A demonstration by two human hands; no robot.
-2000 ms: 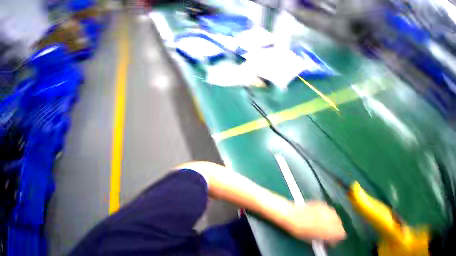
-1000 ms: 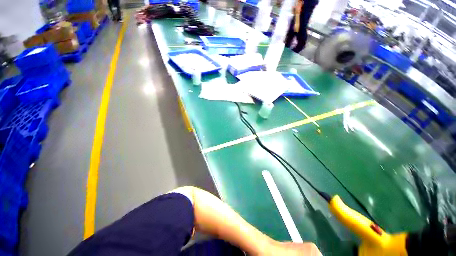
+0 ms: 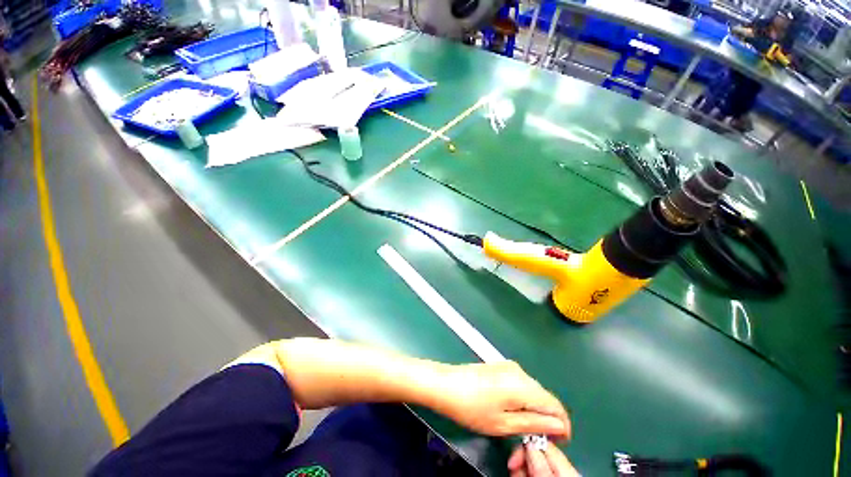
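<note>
My left hand (image 3: 504,401) reaches in from the left at the bottom centre, its fingertips closed on small white pieces (image 3: 535,442). My right hand (image 3: 543,462) meets it from below, fingers on the same pieces, and is mostly cut off by the bottom edge. What the pieces are attached to is hidden. The steel ruler (image 3: 439,303) lies on the bench, its near end close behind my left hand. A wire bundle (image 3: 672,466) with white tips and a yellow tie lies to the right at the bottom edge.
A yellow heat gun (image 3: 597,279) stands beyond my hands, barrel up, its cord running left. A coiled black wire bundle (image 3: 746,252) lies behind it. Blue trays (image 3: 233,93), paper sheets (image 3: 327,102) and a pale green roll (image 3: 351,144) are at the back left.
The view has swung right, bringing the whole heat gun, the coil and the near wire bundle into view. My right hand now shows, meeting my left at the white pieces.
</note>
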